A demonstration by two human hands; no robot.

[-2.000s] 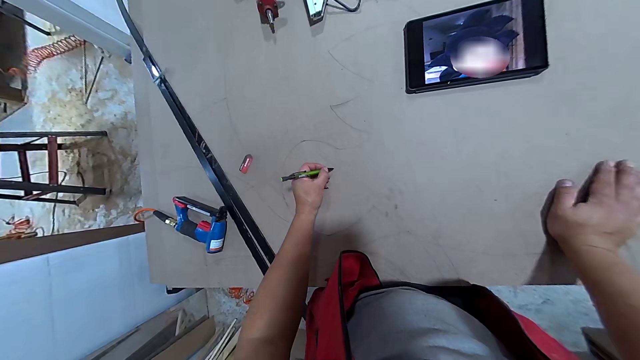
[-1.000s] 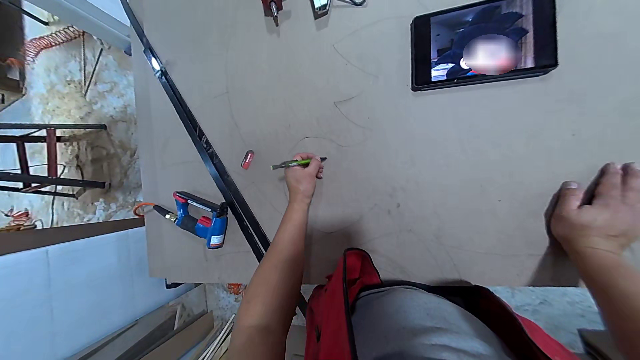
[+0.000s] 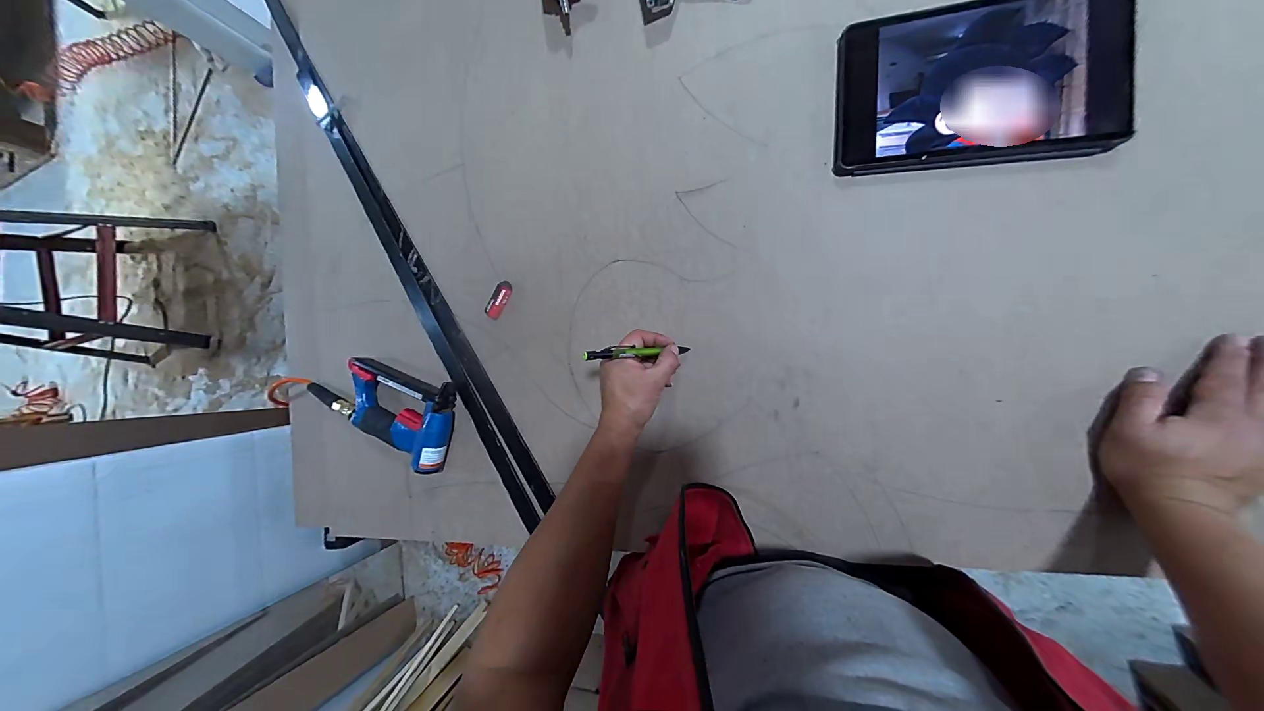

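A large pale board [image 3: 938, 296] bears thin curved pencil lines. My left hand [image 3: 637, 380] grips a green and black mechanical pencil [image 3: 632, 353], its pointed end to the right, over a curved line near the middle of the board. Left of that hand lies a small red and black eraser [image 3: 499, 300]. My right hand [image 3: 1190, 425] rests on the board at the far right, its fingers apart and nothing seen in it. A tablet or phone [image 3: 857, 99] lies at the upper right, its screen showing a picture of a dark spiky figure.
A long black metal bar [image 3: 425, 286] lies slantwise across the board's left part. Beside it is a blue pneumatic stapler [image 3: 405, 415] with an orange hose. Two small tools, partly cut off, sit at the top edge. Beyond the board stand dark metal trestles [image 3: 106, 272]; wood strips [image 3: 425, 662] lie below.
My left hand, holding the pencil, has shifted slightly left and up, then back to the right and down. The right hand has stayed on the board.
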